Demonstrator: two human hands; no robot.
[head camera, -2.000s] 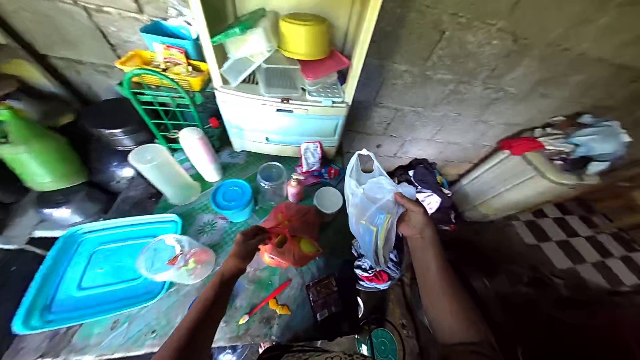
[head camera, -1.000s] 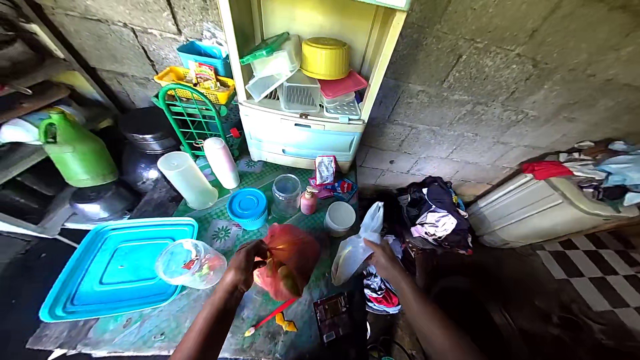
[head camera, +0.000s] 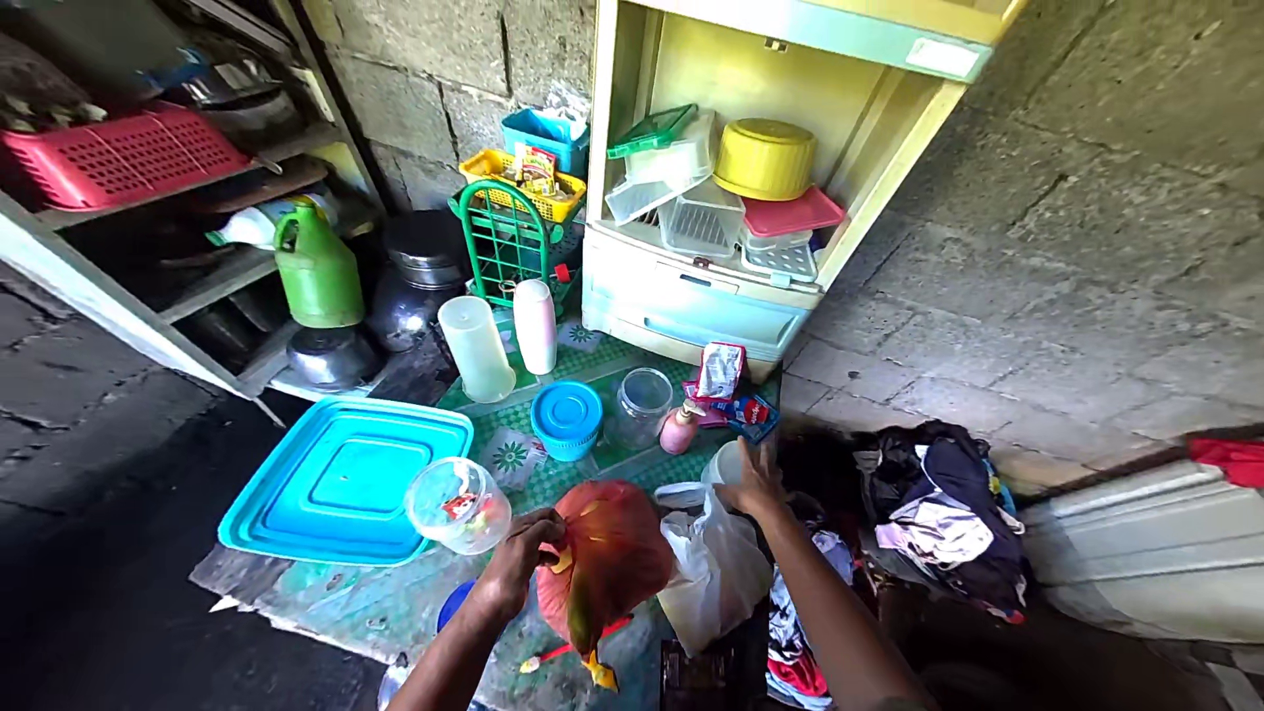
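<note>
My left hand (head camera: 528, 558) grips the gathered neck of a red plastic bag (head camera: 612, 553), which looks full and hangs over the table's front part. My right hand (head camera: 755, 484) is at the rim of a white round tub (head camera: 728, 464), with its fingers partly over it; whether it grips the tub cannot be told. Just below that hand, a white plastic bag (head camera: 713, 568) stands on the table edge, its contents hidden. Left of my left hand sits a clear round container (head camera: 459, 506) with coloured bits in it. Under the red bag lie a red stick-like tool (head camera: 553, 656) and a yellow piece (head camera: 599, 671).
A blue tray-like lid (head camera: 346, 479), a blue-lidded tub (head camera: 567, 420), a clear jar (head camera: 642, 400), a pink pump bottle (head camera: 678, 430) and two upright plastic vessels stand on the table. Behind is a plastic cabinet (head camera: 691, 296). Clothes (head camera: 938, 523) lie piled at the right.
My right hand has let go of the white bag, which now stands on the table, and has moved to the white tub. My left hand still holds the red bag.
</note>
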